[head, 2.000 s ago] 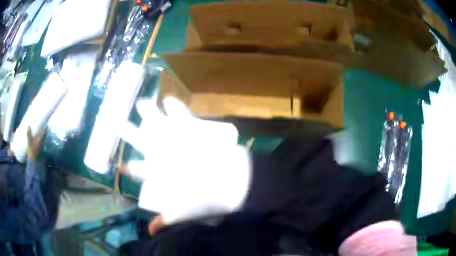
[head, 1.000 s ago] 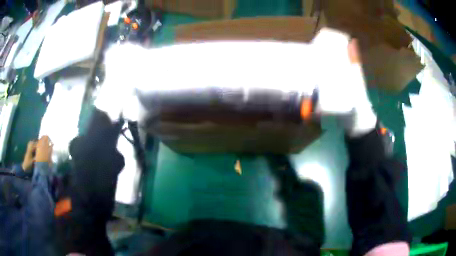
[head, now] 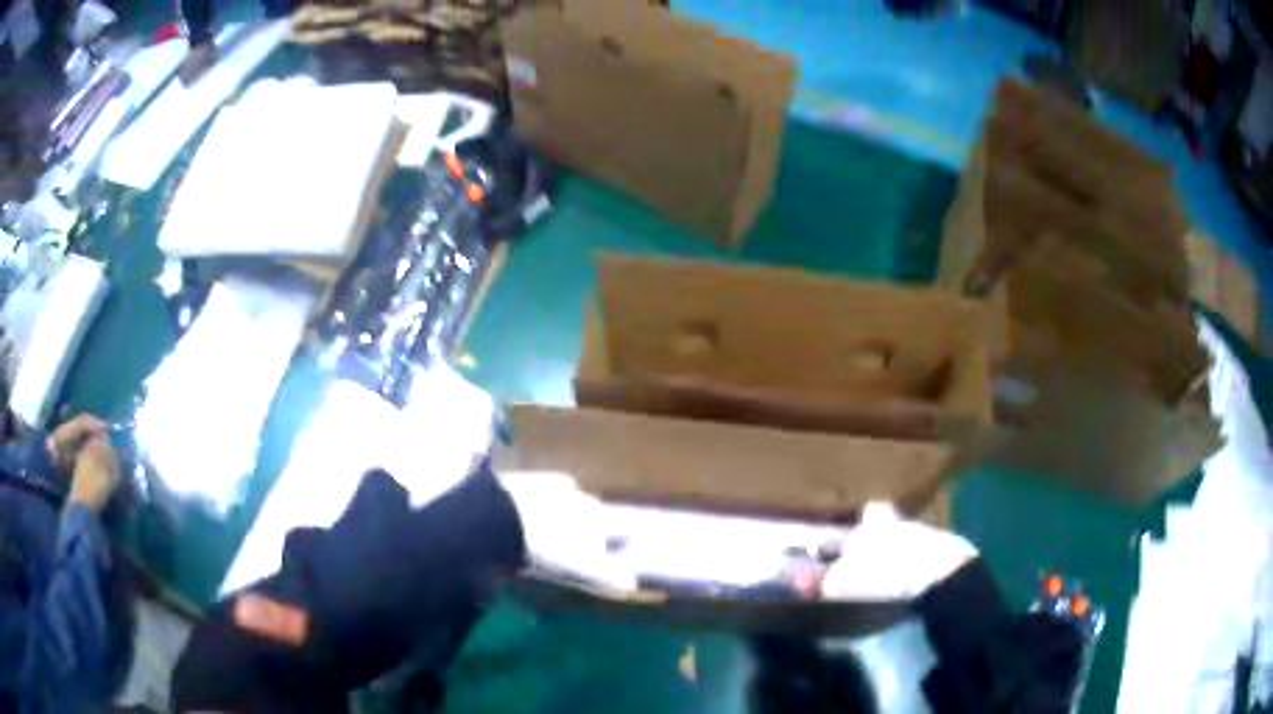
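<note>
The near carton (head: 726, 453) stands open in front of me. White foam (head: 559, 523) and a bagged dark product (head: 698, 558) lie lengthwise in it; their edges are blurred. My right hand (head: 894, 558), in a white glove, is at the carton's right end beside the product; its fingers are not distinct. My left hand (head: 454, 433), also gloved in white, is beyond the carton's left end, over white foam (head: 321, 474). Glare blends glove and foam, so its grip is hidden.
An empty open carton (head: 782, 321) stands behind; another carton (head: 642, 112) stands farther back. Flattened cartons (head: 1103, 279) and foam sheets (head: 1201, 558) are at right. Bagged products (head: 405, 265) and a foam block (head: 286, 168) lie at left. A person's hands (head: 91, 467) are at the left edge.
The foam and bagged product, held above the carton by both hands a second ago, now lie in the near carton. My left hand has left their end. The view has shifted to show more of the far side.
</note>
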